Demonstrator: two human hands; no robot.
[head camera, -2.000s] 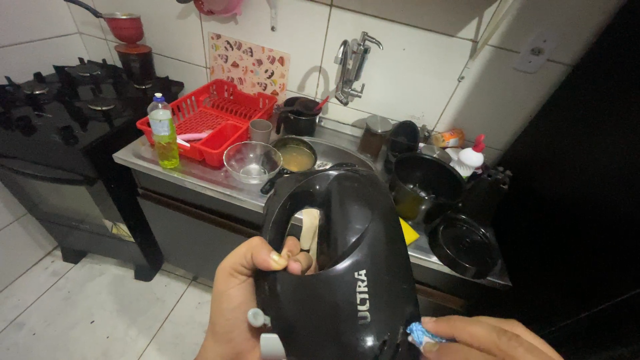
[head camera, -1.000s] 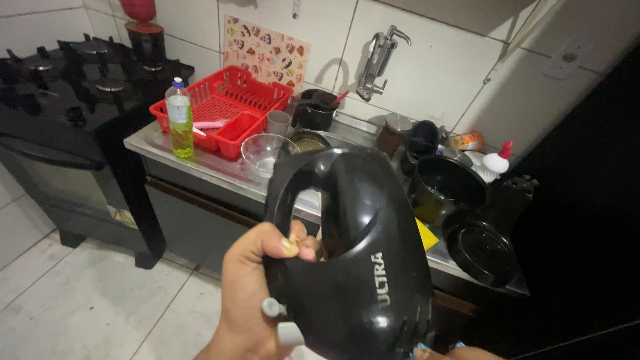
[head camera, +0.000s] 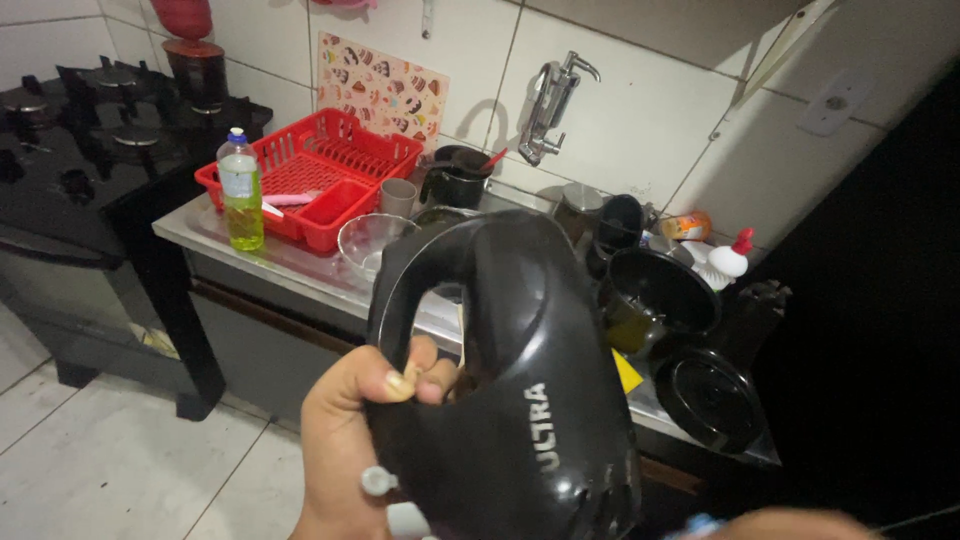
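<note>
A black Ultra hand mixer (head camera: 517, 337) is held up on end in front of the sink counter. My left hand (head camera: 375, 412) grips its handle, with thumb and fingers through the handle opening; grey round parts stick out near the wrist. At the bottom right edge, my right hand (head camera: 795, 525) is mostly cut off and blurred, beside the mixer's lower end. A bit of light blue material (head camera: 701, 525) shows at its fingers; whether the hand grips it cannot be made out.
Behind the mixer, the steel counter (head camera: 300, 274) bears a red dish rack (head camera: 322, 161), a bottle of yellow-green liquid (head camera: 241, 191), a glass bowl (head camera: 371, 244), a black pot (head camera: 660, 292) and a black lid (head camera: 709, 397). A black stove (head camera: 112, 150) stands left; a wall faucet (head camera: 551, 109) hangs above.
My right hand has moved down and right, from the mixer's lower side to the frame's bottom edge. My left hand keeps its hold on the mixer.
</note>
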